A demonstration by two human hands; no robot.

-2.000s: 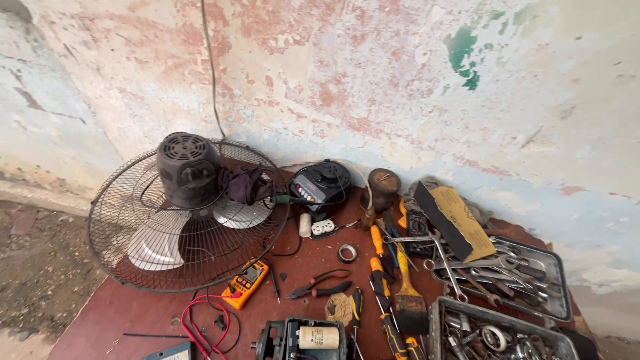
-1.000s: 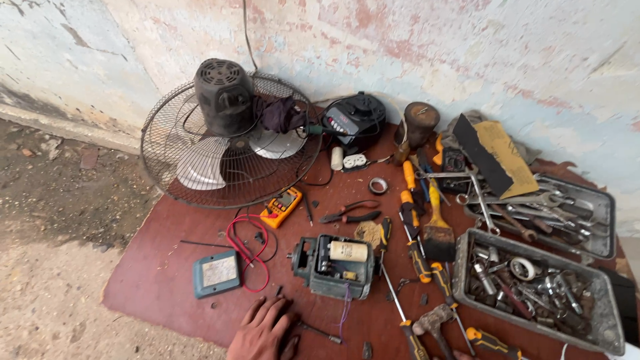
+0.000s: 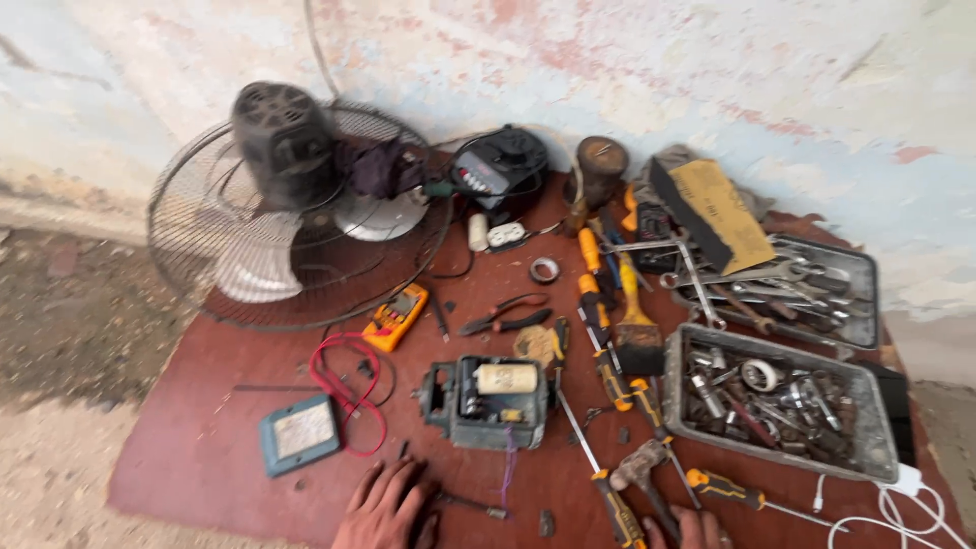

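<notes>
My left hand (image 3: 393,507) lies at the bottom centre with its fingers on the tabletop, beside a thin dark cable end (image 3: 473,505); whether its fingers hold anything is unclear. At the bottom edge my right hand (image 3: 690,530) is partly cut off, its fingers at the handle of a hammer (image 3: 640,465). Between and above the hands stands an opened motor housing (image 3: 496,427) with a cream cylindrical capacitor (image 3: 507,379) inside and a purple wire hanging out. A blue-rimmed cover plate (image 3: 301,435) lies left of it. A long yellow-and-black screwdriver (image 3: 619,507) rests left of the hammer.
A caged fan (image 3: 297,252) stands at the back left, near an orange multimeter (image 3: 396,316) with red leads. Pliers (image 3: 507,313), a paintbrush (image 3: 639,335) and several screwdrivers lie mid-table. A socket tray (image 3: 778,408), a wrench tray (image 3: 862,290) and a white cable (image 3: 900,511) are at right.
Both hands are absent from the oldest frame. My left hand is in view one second ago and now; my right hand now shows at the hammer handle. The view has shifted.
</notes>
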